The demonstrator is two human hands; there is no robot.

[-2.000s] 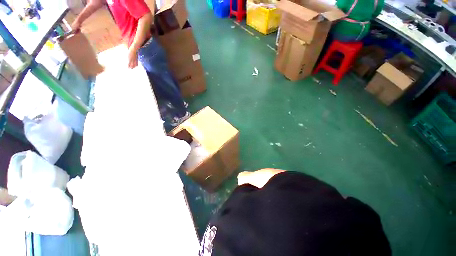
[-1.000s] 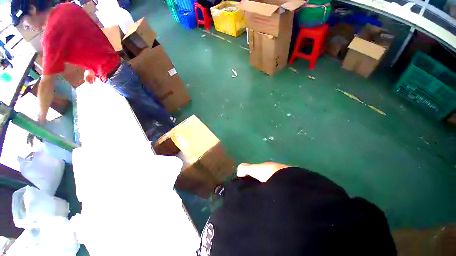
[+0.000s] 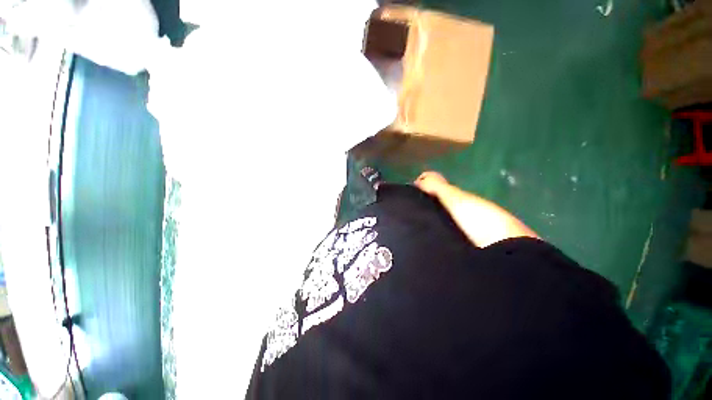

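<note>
A large white, overexposed heap, which looks like thin bags, covers the bench and hangs past its right edge. Its separate layers cannot be made out. White bagged bundles lie at the upper left, blurred and cut by the frame edge. My right hand is small and partly hidden at the edge of my black shirt, with the bare forearm running back to the sleeve. Its fingers cannot be made out. My left hand is not in view.
A dark green conveyor belt runs along the left of the bench. An open brown carton stands on the green floor beyond my right hand. More cartons and part of a red stool show at the right edge.
The view has swung down and towards the bench. The person in red has left the picture. The carton appears higher and larger, more belt shows, and my right forearm is more exposed.
</note>
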